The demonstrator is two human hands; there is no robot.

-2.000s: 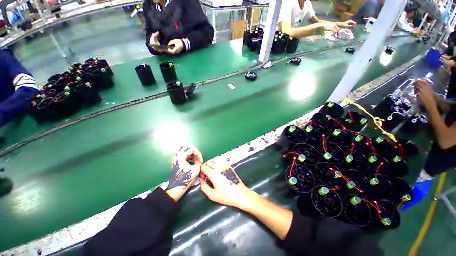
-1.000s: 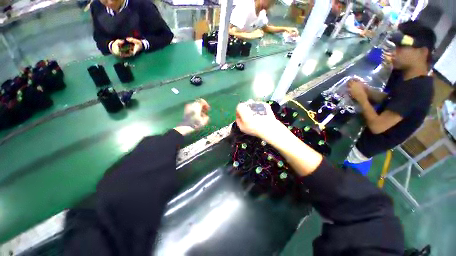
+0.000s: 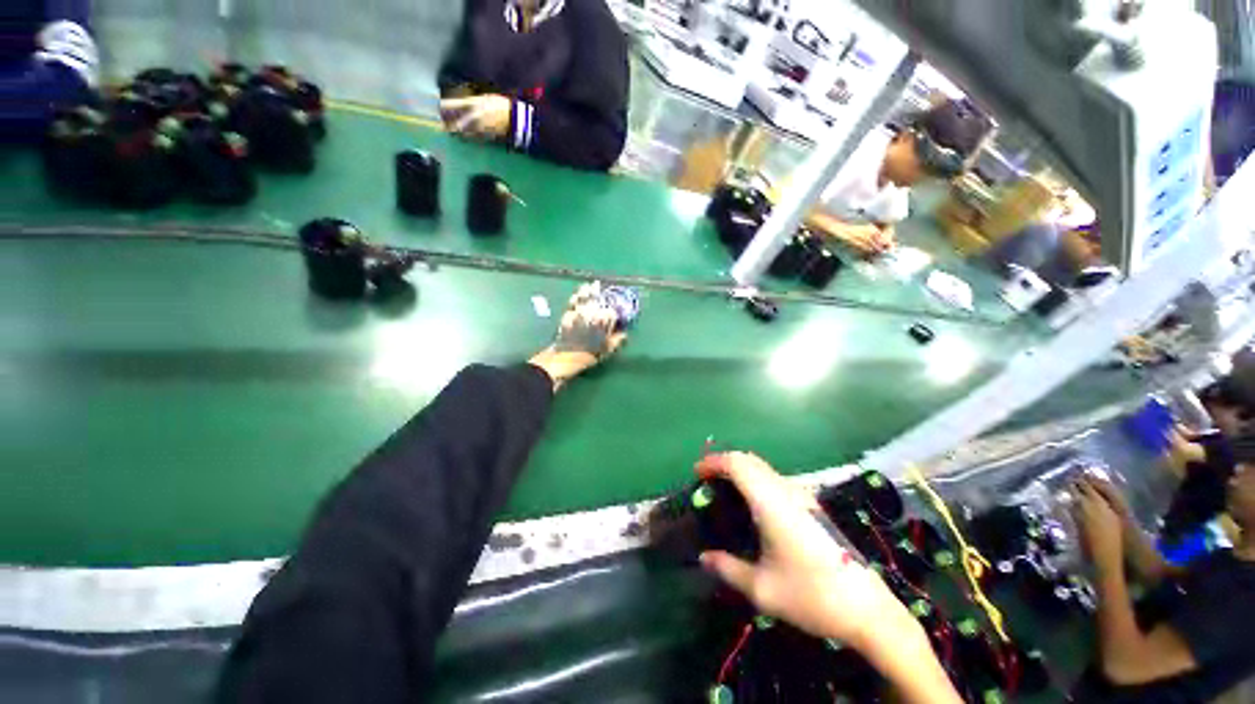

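Note:
My left hand (image 3: 589, 330) reaches out over the green belt (image 3: 234, 426), its fingers closed on a small round dark lamp head (image 3: 622, 303) with blue-purple glints. My right hand (image 3: 785, 550) is at the near side, its thumb and fingers around a black cylindrical housing (image 3: 719, 516) that has a green dot on top. This housing is at the left edge of the cluster of black housings (image 3: 863, 498) with red wires. Whether it is lifted off the bench cannot be told.
Single black housings (image 3: 417, 183) stand across the belt, one beside a small dark part (image 3: 392, 268). Another cluster (image 3: 186, 138) is at far left. A white rail (image 3: 138, 594), slanted post (image 3: 826, 165) and yellow cord (image 3: 970, 557) are near. People sit opposite and at right.
My left hand has moved out over the belt to the lamp head. My right hand has opened from a fist around a housing. The view has swung.

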